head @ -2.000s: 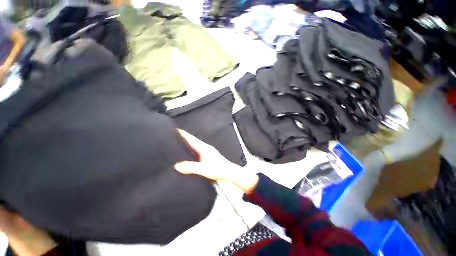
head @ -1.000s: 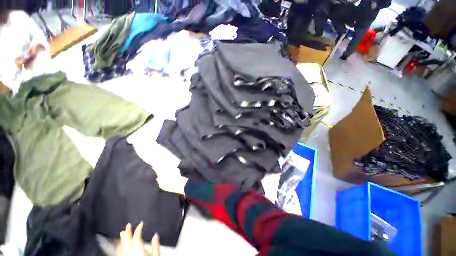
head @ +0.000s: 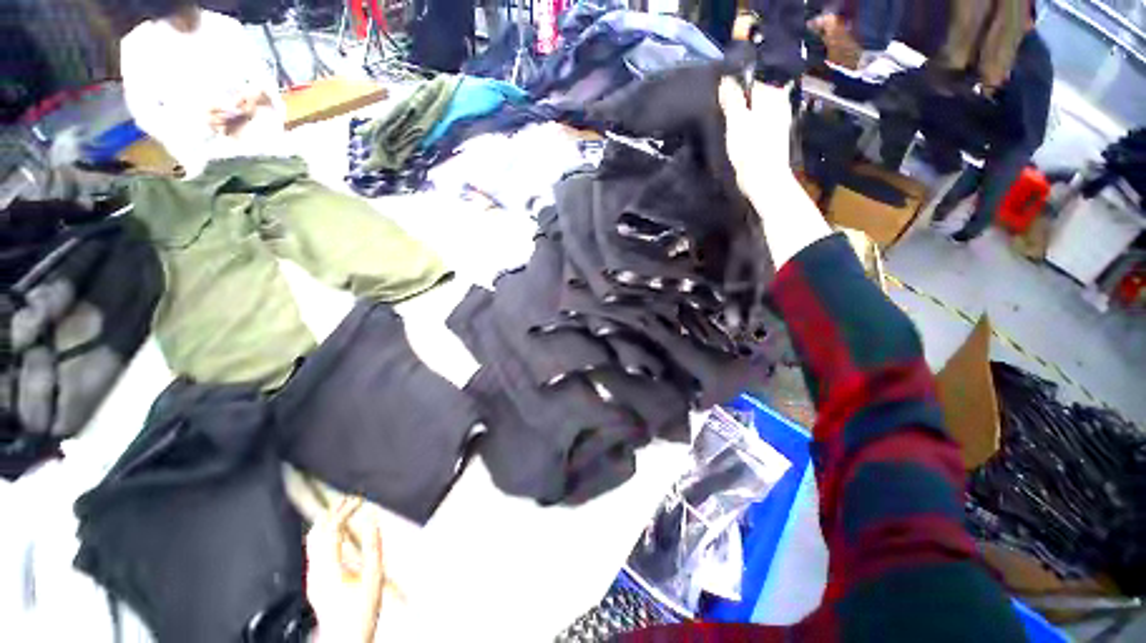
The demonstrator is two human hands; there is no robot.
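Note:
My right hand [head: 758, 132] is raised at the top of the overlapping pile of dark shorts [head: 603, 339], right of the table's middle. It grips a dark pair of shorts [head: 685, 107] by its upper edge; the cloth hangs over the pile. My left hand [head: 346, 565] is low in front, blurred, fingers apart, with no cloth seen in it. It is beside the flat-laid dark shorts [head: 377, 415] and the folded dark shorts [head: 195, 515] at the left.
Olive-green trousers [head: 239, 270] lie beyond. A grey-and-black bundle [head: 63, 339] is at the left edge. Clear polybags [head: 704, 515] lie by a blue crate [head: 785, 440]; a carton [head: 974, 396] stands right. A person in white [head: 189, 88] is across the table.
My right arm has reached forward to the pile's top, and its hand now holds up a dark pair. The view has shifted, bringing more of the table's left side into sight.

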